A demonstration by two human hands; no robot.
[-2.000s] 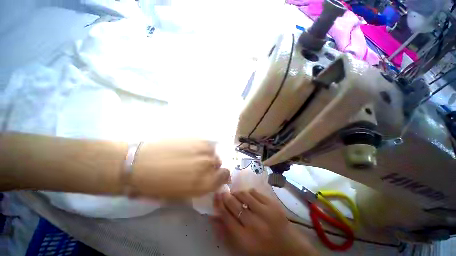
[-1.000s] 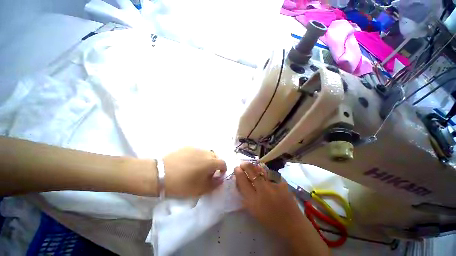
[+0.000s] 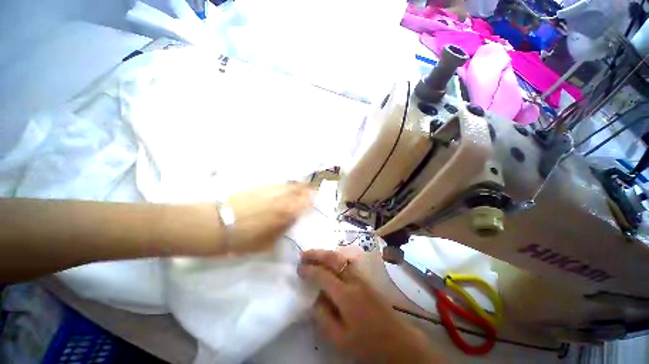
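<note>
A white garment piece (image 3: 235,302) lies left of the needle and hangs toward the front edge; much of it is overexposed. My left hand (image 3: 267,213) lies on the cloth, its fingers blurred, so its grip cannot be told. My right hand (image 3: 352,302) has its fingertips closed on the edge of the white cloth, in front of the needle plate (image 3: 365,243). The presser foot area (image 3: 352,217) of the cream sewing machine (image 3: 427,178) is beside the cloth, and the plate shows bare.
Scissors (image 3: 466,334) with one red and one yellow handle lie right of the needle. A blue plastic basket (image 3: 85,347) is at the lower left. Bright pink fabric (image 3: 491,82) is heaped behind the machine. A white fabric pile (image 3: 285,35) is at the far side.
My right hand has moved back from the needle toward the front, and the cloth has shifted with it. My left hand has moved up a little, its fingers higher on the cloth.
</note>
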